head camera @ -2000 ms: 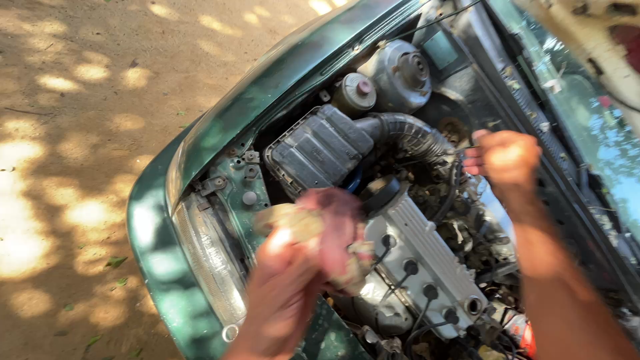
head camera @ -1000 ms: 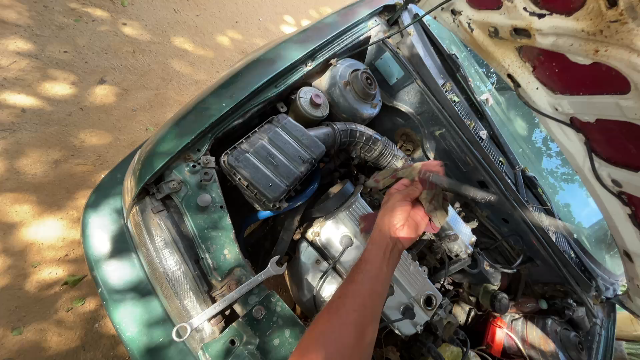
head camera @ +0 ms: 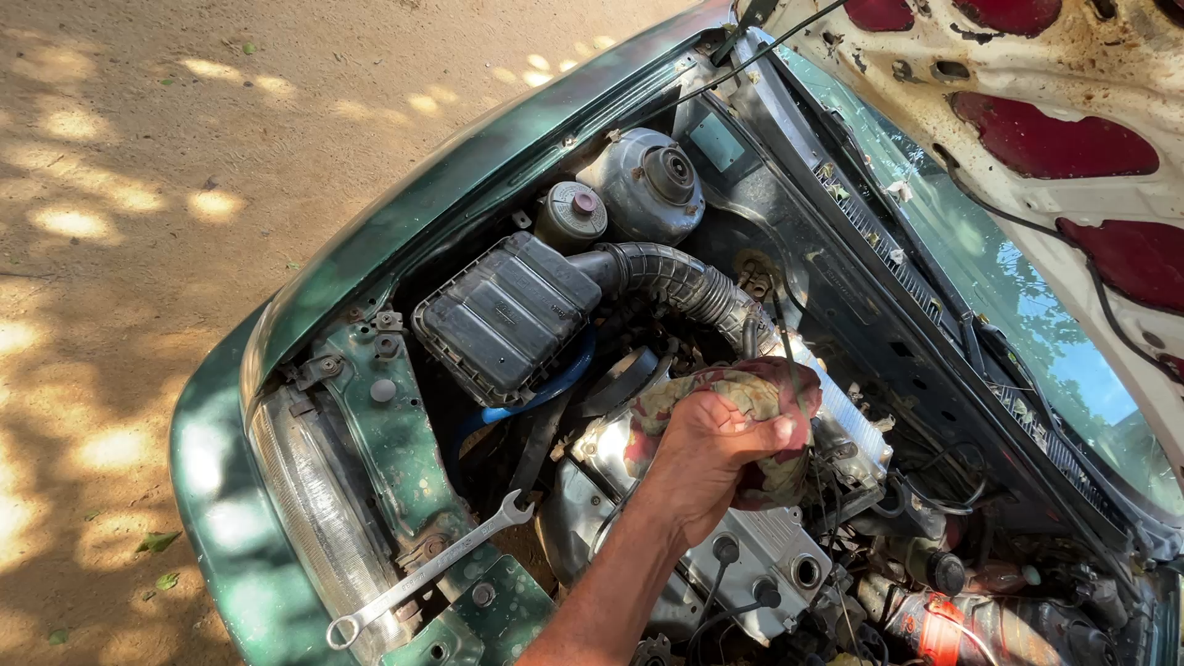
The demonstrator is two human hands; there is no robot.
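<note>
My left hand [head camera: 708, 462] reaches in from the bottom over the engine and grips a crumpled red and beige patterned cloth [head camera: 758, 388], thumb on the right. A thin dark strip or rod [head camera: 786, 342] runs down to the cloth by the thumb; whether it is pinched there I cannot tell. Below the hand lies the silver valve cover [head camera: 758, 555] with black plug leads. A combination wrench [head camera: 430, 564] rests across the green front panel, its open end up and to the right. My right hand is out of view.
The black air filter box [head camera: 509, 314] and its ribbed intake hose [head camera: 684, 282] lie beyond the hand, near a round reservoir [head camera: 572, 215] and the strut tower [head camera: 647, 185]. The raised hood [head camera: 1027, 83] hangs at the upper right. A headlight [head camera: 319, 527] sits at the left.
My right hand, seen two seconds ago at the right, has left the view. My left hand with the cloth has moved from the front of the engine toward the intake hose side.
</note>
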